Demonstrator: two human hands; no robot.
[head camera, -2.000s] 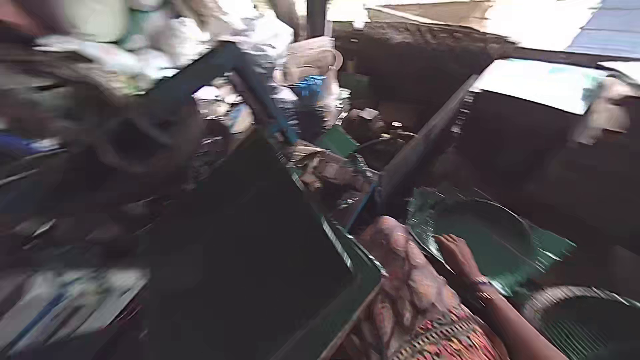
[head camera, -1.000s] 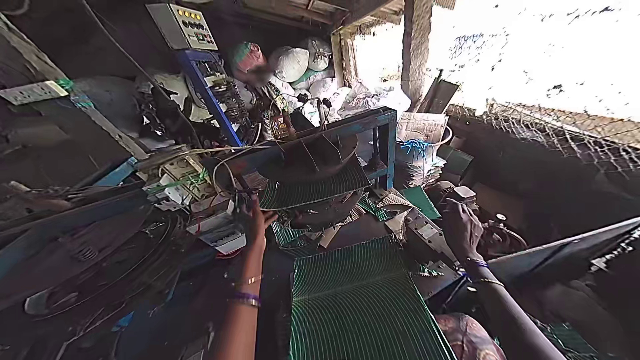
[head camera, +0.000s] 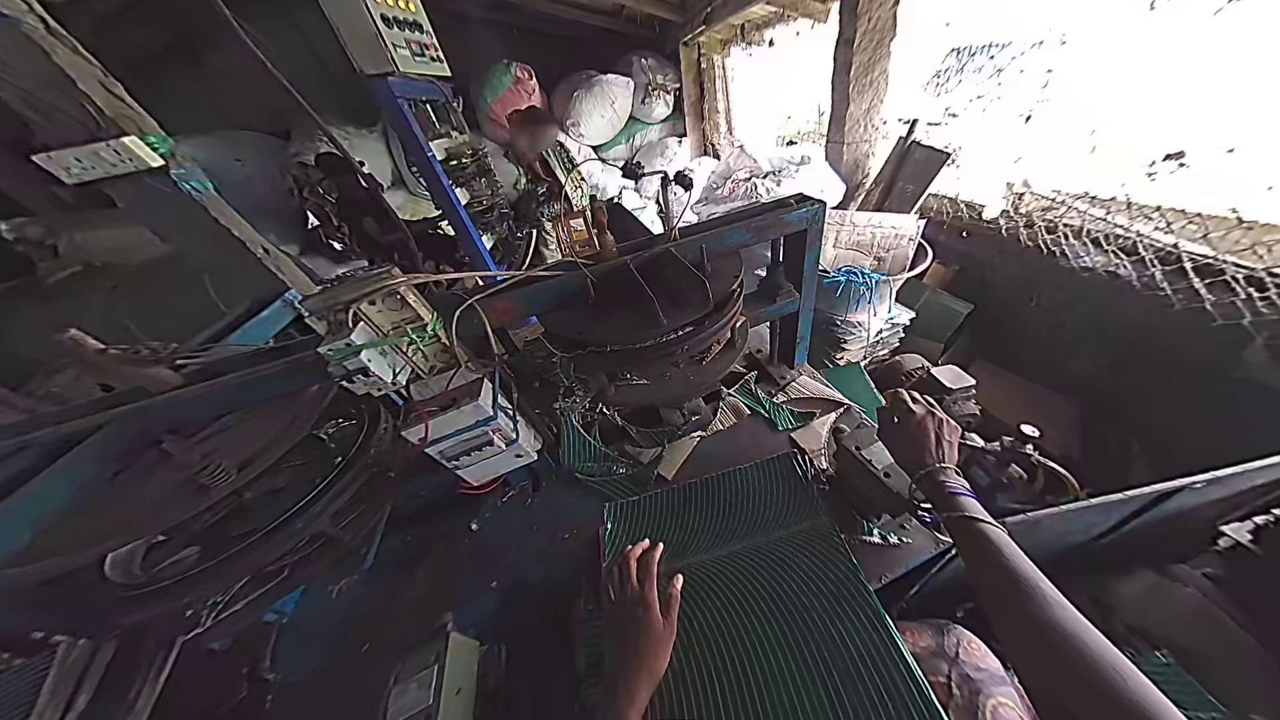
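Note:
Green sheets with fine pale curved lines (head camera: 760, 590) lie in front of me, and my left hand (head camera: 643, 610) rests on their left edge with its fingers apart. My right hand (head camera: 918, 428) is curled at a lever or knob on the machine to the right; what its fingers close on is hidden. Beyond the sheets stands a press with round dark metal plates (head camera: 650, 310) under a blue steel frame (head camera: 805, 285). Green and brown scraps (head camera: 720, 420) lie around the foot of the press.
A switch box with wires (head camera: 480, 440) stands left of the press. A control panel (head camera: 405, 40) is on a blue post at the back. A person (head camera: 535, 140) is among white sacks (head camera: 595, 105). Stacked plates in a bucket (head camera: 870, 290) stand at the back right. Another round machine (head camera: 240, 490) lies left.
My left hand has moved from beside the press, near the switch box, back to the green sheets. My right hand stays at the machine's right side. The view swung widely before that.

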